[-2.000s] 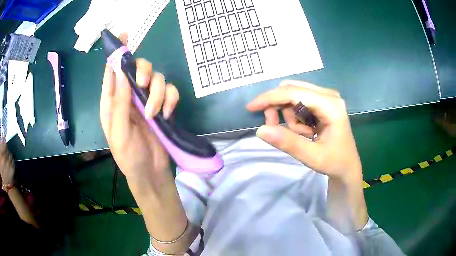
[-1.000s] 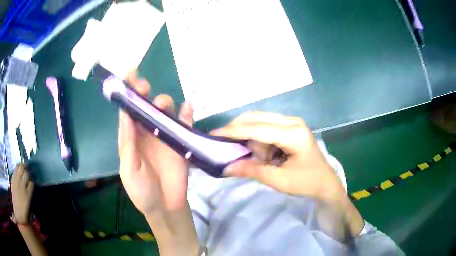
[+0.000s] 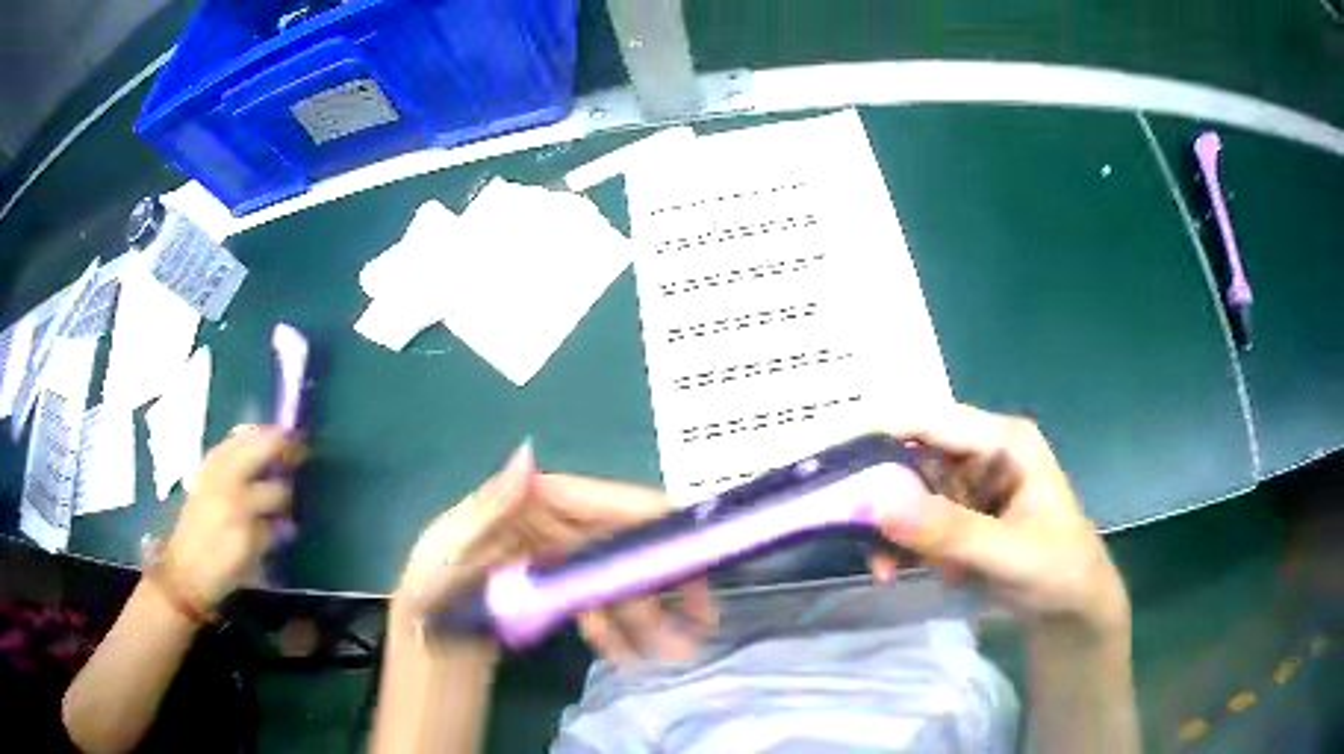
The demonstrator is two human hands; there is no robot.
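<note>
A pink and black pen-shaped device (image 3: pixel 722 552) lies slantwise between my hands, slightly blurred, its tapered dark tip toward the left. My left hand (image 3: pixel 516 552) is round the tip end, with some fingers showing below the device. My right hand (image 3: pixel 1032 516) grips the wide end; a small dark item by its fingers is too blurred to name. A large white sheet (image 3: pixel 767 324) with rows of small dark marks lies on the worktop just beyond, its lower edge hidden by the device. Crumpled white cloth or paper (image 3: pixel 538 273) lies left of it.
Another person's hand (image 3: pixel 221 516) is on a second pink and black device (image 3: pixel 289 376) at left. Striped label papers (image 3: pixel 196 265) lie far left. A blue bin (image 3: pixel 398 96) stands at the back left behind a pale rail (image 3: pixel 914 86). Another device (image 3: pixel 1223 221) lies far right.
The device has turned, its tip now lower left and its wide end raised in my right hand. The view shows more of the worktop's back. The neighbour's hand has reached the left device.
</note>
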